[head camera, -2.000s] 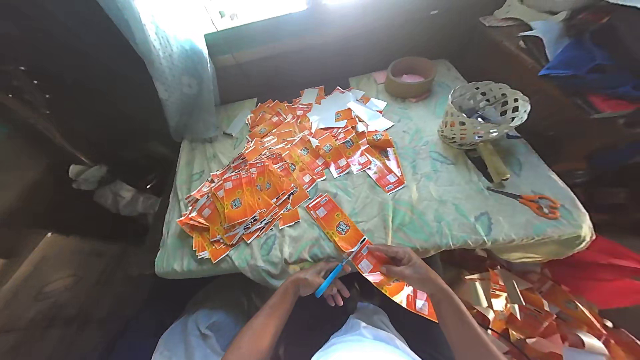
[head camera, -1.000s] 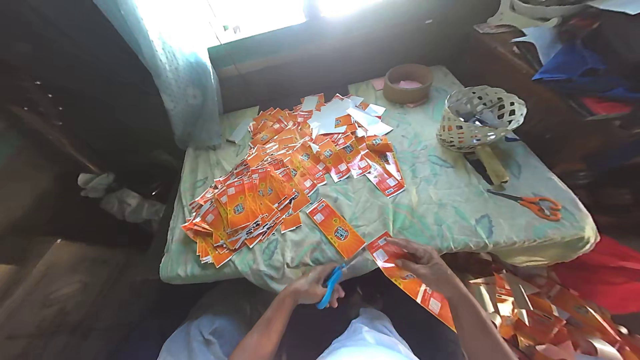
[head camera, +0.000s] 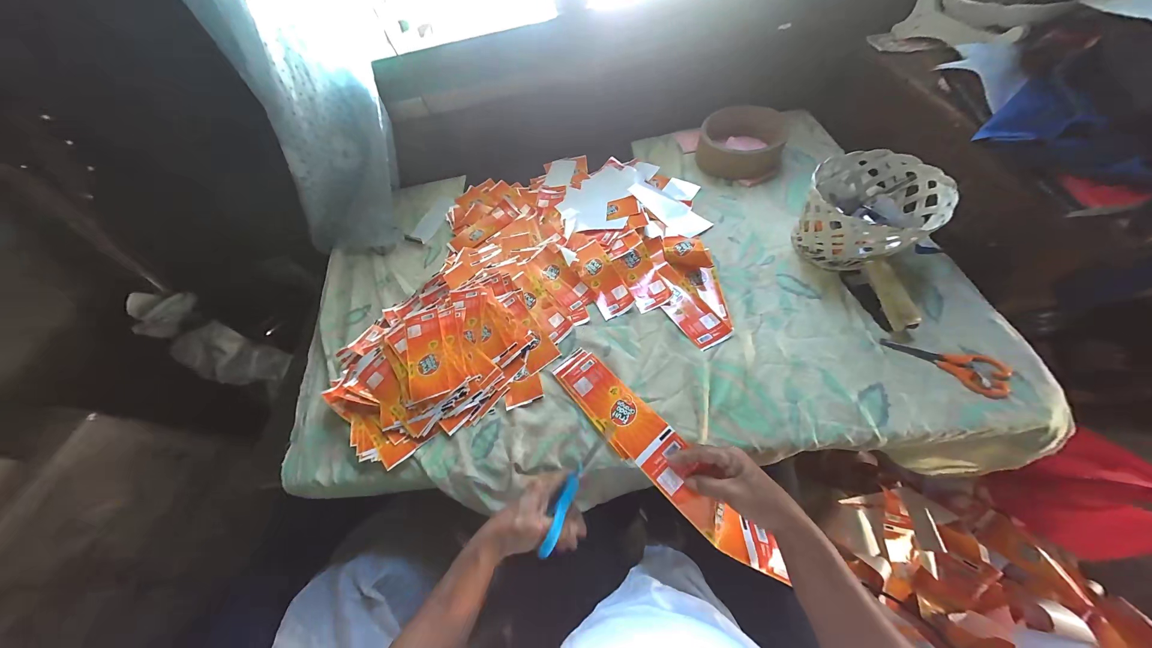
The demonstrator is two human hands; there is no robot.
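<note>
My left hand point(head camera: 526, 520) holds blue-handled scissors point(head camera: 560, 515) at the near edge of the table; their blades point up toward the cloth and are hard to make out. My right hand point(head camera: 724, 477) grips a long orange printed packaging strip point(head camera: 693, 504) between thumb and fingers. The strip's upper end lies over or against an orange printed piece point(head camera: 607, 400) on the cloth, and its lower end hangs off the edge. Left of both hands lies a large heap of cut orange wrappers point(head camera: 459, 351), with white pieces point(head camera: 598, 200) on its far part.
A patterned cloth covers the table point(head camera: 792, 396). On its right lie orange-handled scissors point(head camera: 976, 373), a woven basket point(head camera: 846, 238) and a handle-like object point(head camera: 891, 297). A round brown container point(head camera: 740, 157) stands at the back. More orange strips point(head camera: 954, 558) are heaped below right. A curtain point(head camera: 328, 135) hangs at left.
The blue-handled scissors were at the strip and now stand apart from it, to its left. My right hand has brought the strip's end over the piece lying on the cloth.
</note>
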